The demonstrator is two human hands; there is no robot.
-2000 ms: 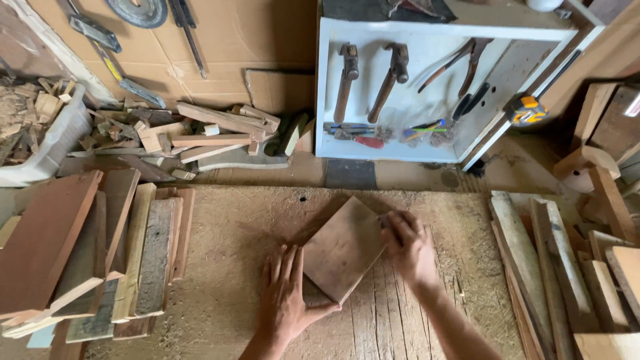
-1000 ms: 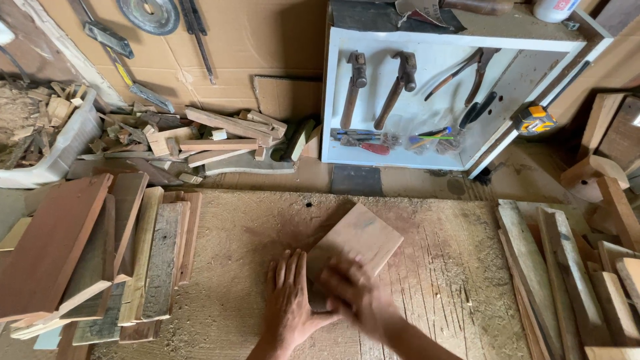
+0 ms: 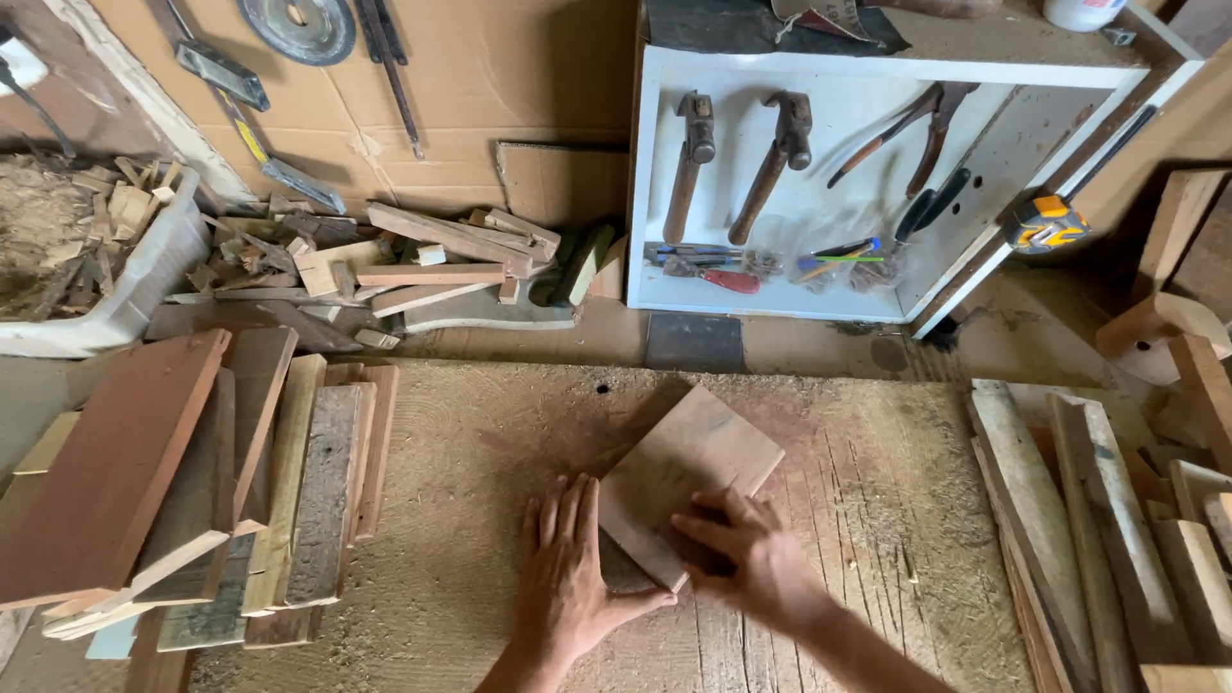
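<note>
A flat, four-sided wooden board (image 3: 707, 448) lies at an angle on the worn wooden work surface (image 3: 462, 500). My left hand (image 3: 573, 568) rests at its lower left, the fingers along the left edge and the thumb at the near corner. Over the board's near right part is my right hand (image 3: 751, 553), its fingers bent; whether something lies beneath them is hidden. A darker wooden edge (image 3: 621, 563) shows under the board beside my left hand.
Stacked planks (image 3: 115, 472) stand at the left, more wood strips (image 3: 1049, 520) at the right. Behind are a plastic bin (image 3: 173, 260) of scraps, loose offcuts (image 3: 443, 260), and a white cabinet (image 3: 770, 303) with hammers (image 3: 693, 164), pincers (image 3: 914, 135) and a tape measure (image 3: 1047, 223).
My right hand has moved from the board's right edge onto its near part. My left hand stays at the near left edge. The board's angle has changed a little.
</note>
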